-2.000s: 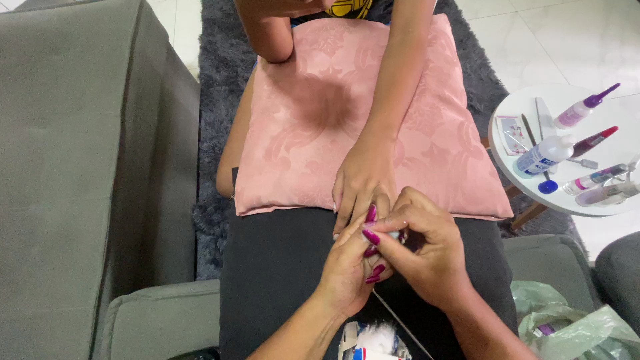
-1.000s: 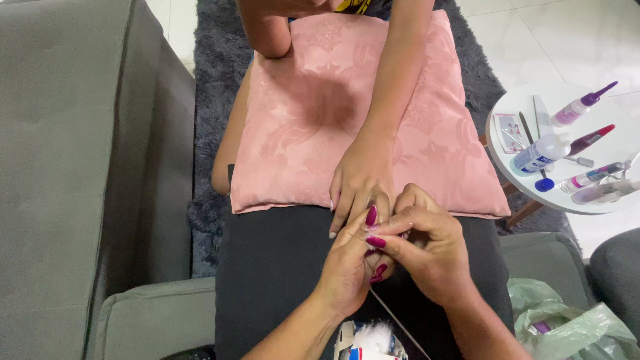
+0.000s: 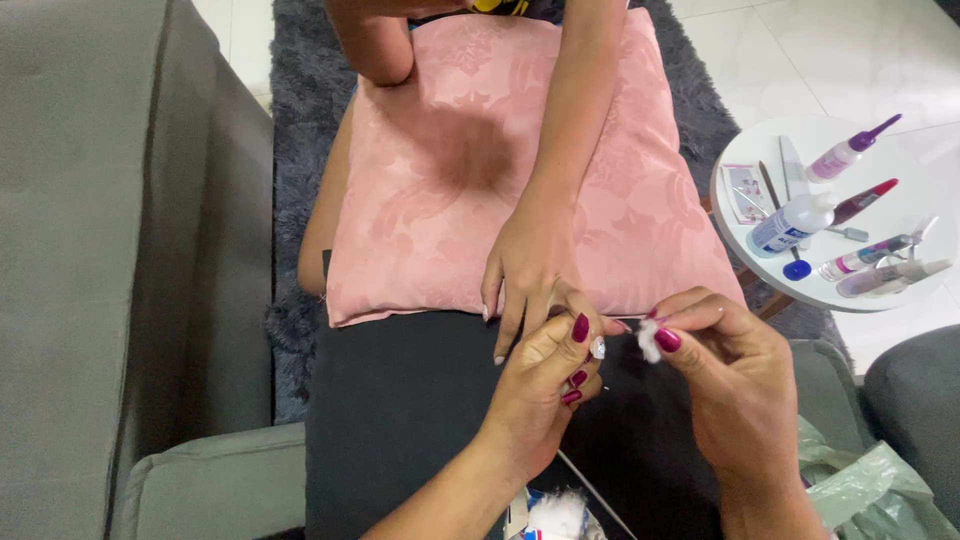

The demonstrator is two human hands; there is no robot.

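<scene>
My left hand (image 3: 551,375) grips a finger of another person's hand (image 3: 532,255), which reaches over a pink patterned cushion (image 3: 450,172). The held finger's nail (image 3: 598,347) looks whitish and shiny. To its right, my right hand (image 3: 720,360) pinches a small tuft of cotton (image 3: 649,341) between thumb and index finger, apart from that nail. Below my hands, a box (image 3: 517,517) with more white cotton (image 3: 556,516) stands on the black surface (image 3: 405,420). A thin metal rod (image 3: 596,491) lies next to it, its upper end near my left wrist.
On a round white side table (image 3: 885,296) at right stand an acetone bottle (image 3: 791,225) and a purple-capped bottle (image 3: 840,157), with nail files (image 3: 791,165) and several tubes. A plastic bag (image 3: 870,487) sits lower right; a grey sofa (image 3: 67,247) fills the left side.
My right hand has moved right, away from the held finger, and the cotton tuft in it now shows plainly. My left hand still holds on to the other person's finger.
</scene>
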